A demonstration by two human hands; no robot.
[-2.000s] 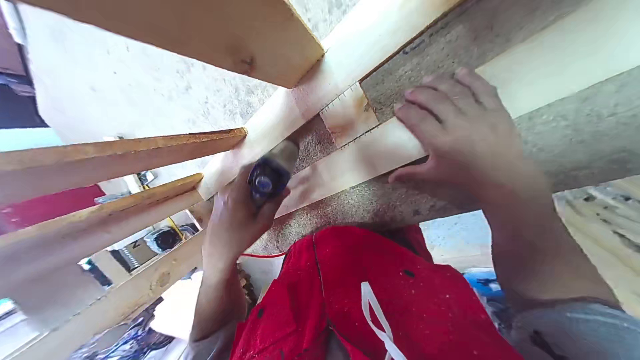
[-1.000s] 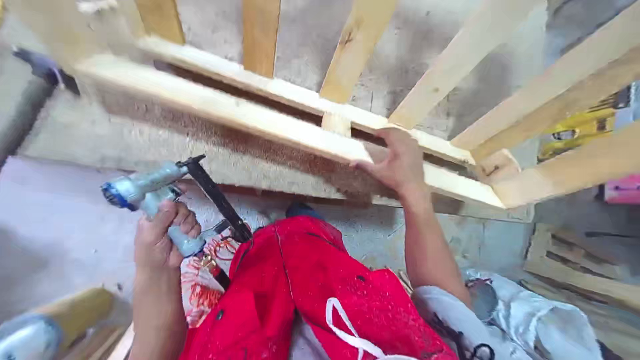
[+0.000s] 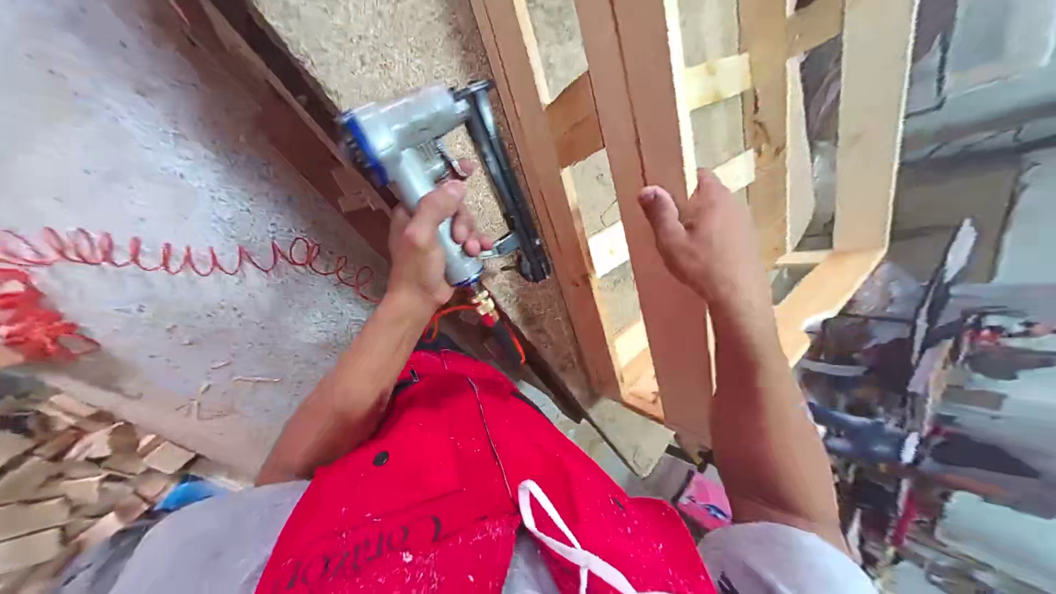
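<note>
My left hand (image 3: 429, 243) grips the handle of a pneumatic stapler (image 3: 417, 136), a silver body with a blue cap and a black magazine that points down to the right. A brass and red air fitting joins the foot of its handle. To the right, a slatted pine wood frame (image 3: 590, 173) stands on the worktop. My right hand (image 3: 701, 235) rests at the edge of the frame's nearest wide board (image 3: 652, 214), thumb raised and fingers partly hidden behind the board; how firmly it holds is unclear.
A coiled red air hose (image 3: 186, 257) stretches across the concrete floor (image 3: 206, 165) at the left. Small wood offcuts (image 3: 49, 495) are heaped at the lower left. The rough worktop (image 3: 396, 41) lies under the frame. Blurred clutter (image 3: 932, 429) is at the right.
The view has swung round strongly. The frame, across the top a second ago, now runs up and down at the right. The stapler stays in my left hand, nearer the frame.
</note>
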